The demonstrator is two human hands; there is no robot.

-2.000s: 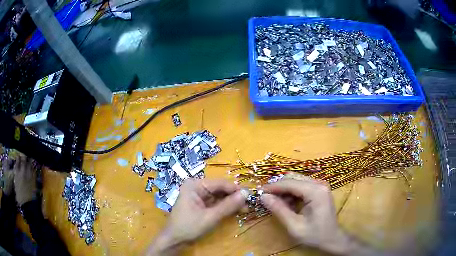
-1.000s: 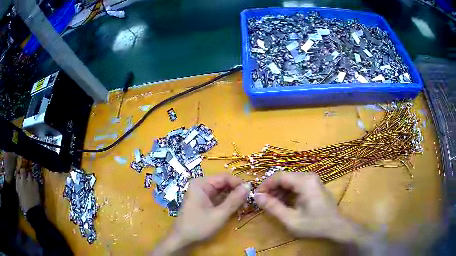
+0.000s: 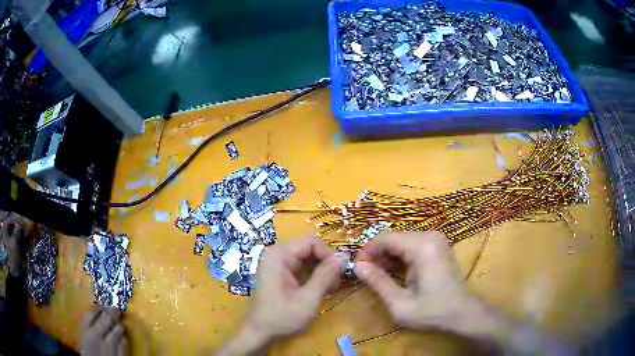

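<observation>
My left hand (image 3: 296,285) and my right hand (image 3: 411,278) meet in front of me, fingertips almost touching. Between them is a small circuit board (image 3: 347,265), pinched by my left fingers; my right fingertips are at its right side, on what seems a lead end too small to make out. A bundle of golden twisted leads (image 3: 445,212) lies behind my right hand, with a few boards (image 3: 372,233) at its near edge. A loose pile of boards (image 3: 240,219) lies left of my hands. A pale board with a lead (image 3: 346,345) lies at the bottom edge.
A blue bin (image 3: 459,119) heaped with boards stands behind the bundle. A black cord (image 3: 202,147) curves to a black device (image 3: 87,156) at left. Smaller board piles (image 3: 109,271) and another person's hand (image 3: 103,334) are at lower left. One board (image 3: 232,149) lies alone.
My hands stay pinched together around the small piece. The view has shifted, so the bin sits higher. The neighbour's hand has moved right and nearer, below the small pile. The pale board shows more.
</observation>
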